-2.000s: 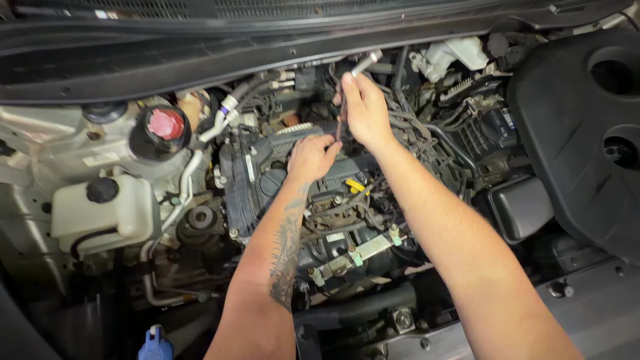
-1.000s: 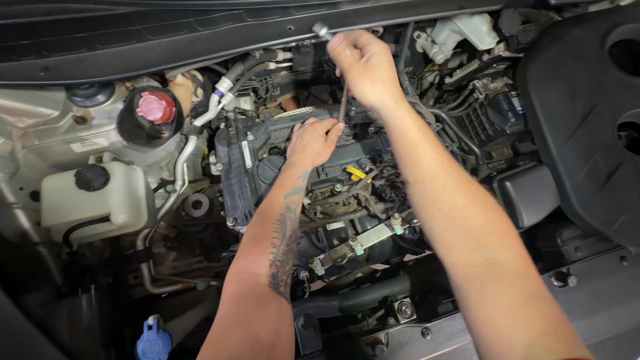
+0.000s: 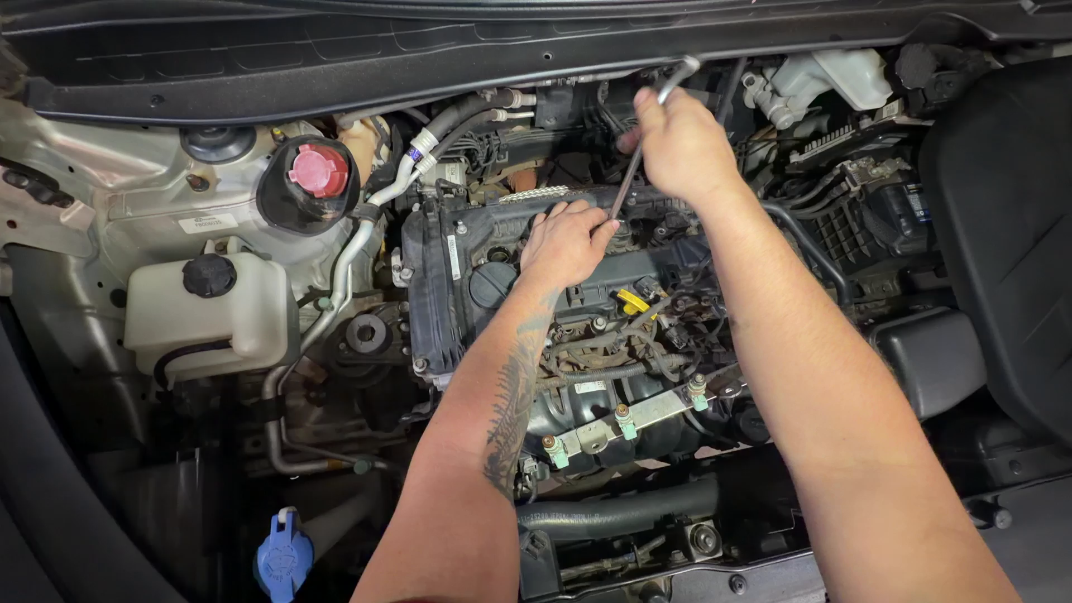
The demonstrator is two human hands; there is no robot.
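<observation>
My right hand grips the upper part of a long metal tool, seemingly a wrench, whose bright curved end rises above the fist near the cowl. The shaft slants down and left toward the rear of the engine's black valve cover. Around its lower part, the thumb and fingers of my left hand touch or pinch the shaft, the palm resting over the cover; the tool's lower tip is hidden. In front of the hands are a yellow dipstick handle and a metal fuel rail with pale green injectors.
To the left are a white plastic reservoir, a red cap and metal pipes. A blue washer cap is at the lower left. The black cowl overhangs behind, and a black plastic engine cover lies at the right.
The tool's upper end and my right hand have swung about, leaning left one second ago and right now. My left hand has stayed by the lower shaft.
</observation>
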